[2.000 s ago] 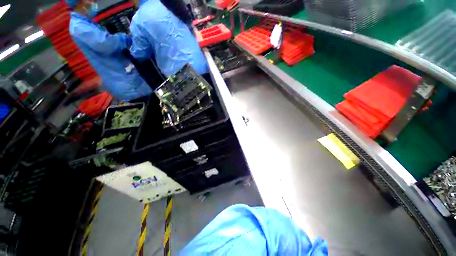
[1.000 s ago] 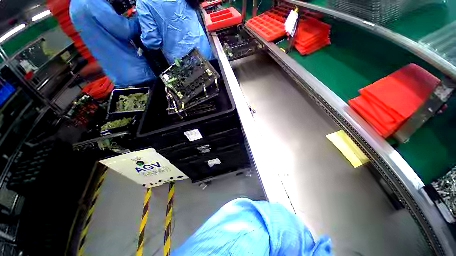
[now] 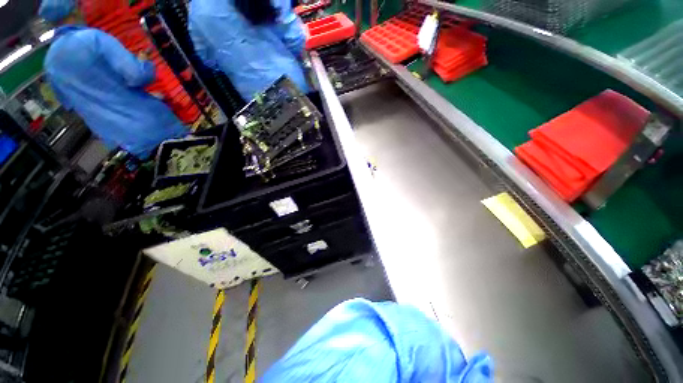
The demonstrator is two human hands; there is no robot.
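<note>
Neither of my hands shows; only a blue smock sleeve (image 3: 374, 344) is in view at the bottom edge. In front of me runs the conveyor, with a shiny steel surface (image 3: 427, 194) between long metal rails. A yellow label (image 3: 514, 219) lies by the right rail. A dark board carrier (image 3: 352, 69) sits on the rails at the far end. Stacked carriers (image 3: 278, 123) lie tilted in a black crate (image 3: 281, 196) left of the line.
Red sheets (image 3: 586, 142) lie on the green-matted shelf (image 3: 500, 112) at right, with red trays (image 3: 393, 37) farther back. A bin of silver metal components (image 3: 669, 277) is at the right edge. Two people in blue smocks (image 3: 105, 86) stand at upper left. A white AGV (image 3: 213, 258) is under the crates.
The person at far left has moved left, away from the other one, and dark and red racks show between them. The view has shifted slightly. The sleeve stays at the bottom.
</note>
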